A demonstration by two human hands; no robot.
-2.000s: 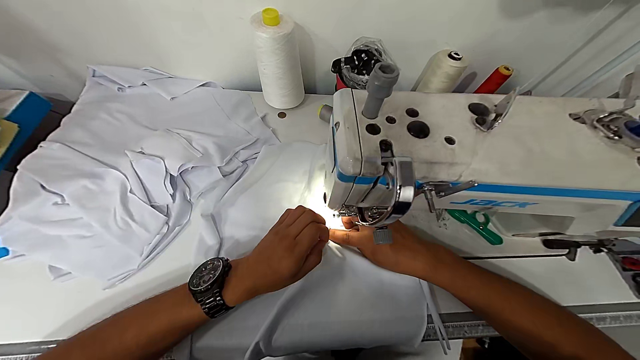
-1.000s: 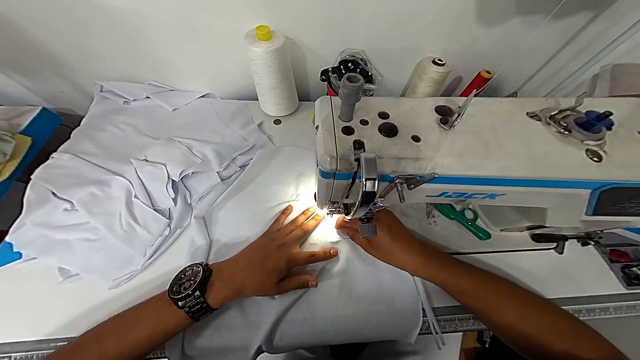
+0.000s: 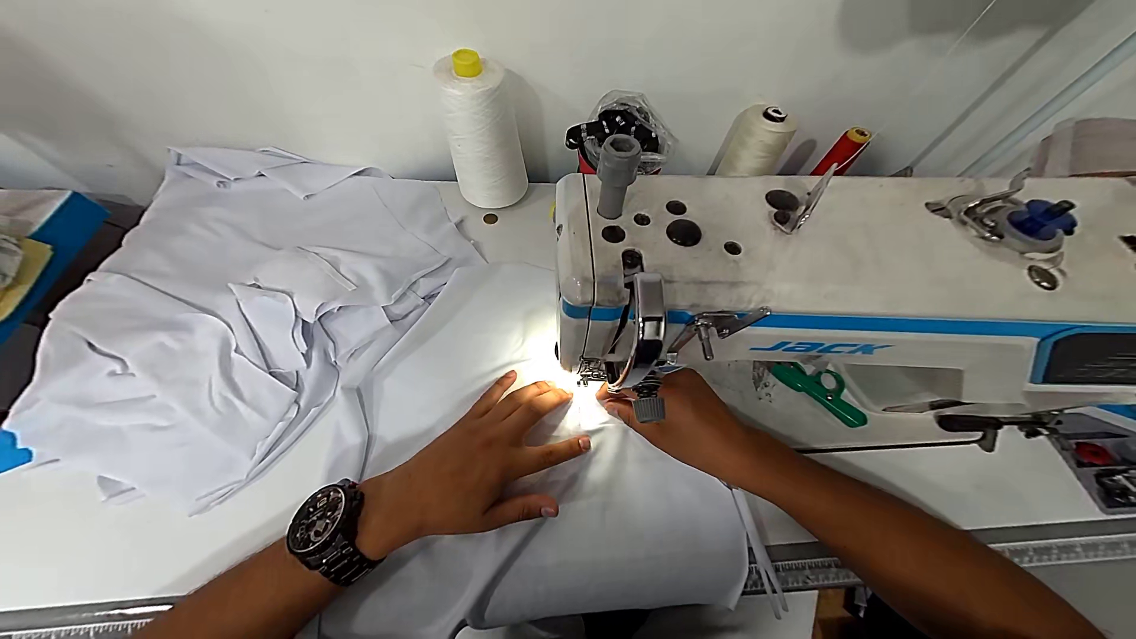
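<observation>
White fabric point(image 3: 621, 524) lies under the needle area of a Jack sewing machine point(image 3: 799, 266), lit by its lamp. My left hand point(image 3: 475, 461), with a black watch on the wrist, rests flat on the fabric left of the presser foot point(image 3: 587, 371), fingers spread. Just right of the foot, my right hand point(image 3: 688, 422) has its fingertips bent down at the fabric; the machine's head partly hides them, and whether they pinch the cloth cannot be told. Narrow white strips point(image 3: 756, 550) hang at the fabric's right edge.
A heap of white fabric point(image 3: 204, 311) lies at the left. Behind stand a white thread cone point(image 3: 484, 133), a cream cone point(image 3: 754, 142) and a red spool point(image 3: 841, 151). A green-handled tool point(image 3: 821, 395) lies beneath the machine arm. A measuring scale point(image 3: 1065, 550) runs along the table's front edge.
My left hand has gone from bunched fingers beside the needle to lying flat and spread on the fabric. My right hand stays close by the presser foot.
</observation>
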